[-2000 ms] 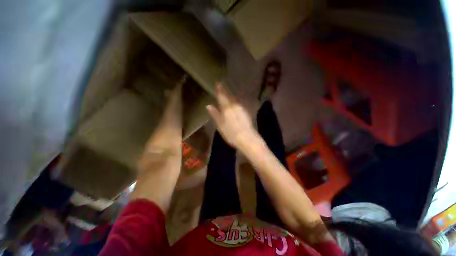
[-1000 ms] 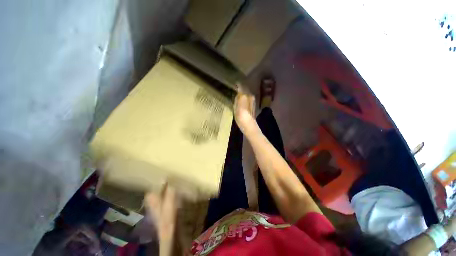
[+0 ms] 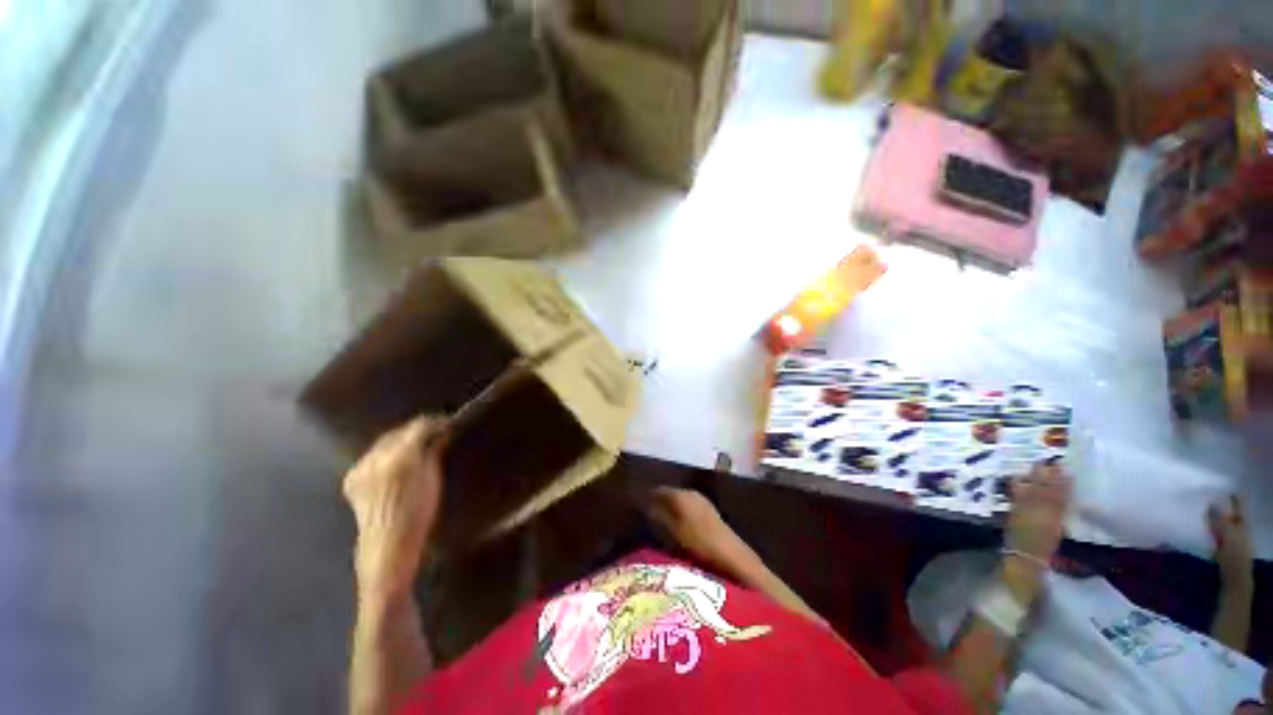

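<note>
A small brown carton (image 3: pixel 579 370) is tilted at the table's near left edge, its dark inside showing. My left hand (image 3: pixel 398 482) grips the carton's rim at its left side. My right hand (image 3: pixel 684 517) is low by the table edge, right of the carton and apart from it. It is small and dim, and its fingers are unclear. Blur hides the carton's lower part.
Two open brown cartons (image 3: pixel 475 224) (image 3: pixel 635 84) stand at the back left. The white table (image 3: pixel 670 279) holds an orange box (image 3: pixel 824 300), a printed white row (image 3: pixel 914 433), a phone (image 3: pixel 988 187) on a pink folder (image 3: pixel 894 175), and stacked boxes (image 3: pixel 1201 363). Another person's hand (image 3: pixel 1036 517) touches the row.
The view has swung from the floor and large carton up to the table. My left hand now grips a small carton; my right hand has left the large carton's edge.
</note>
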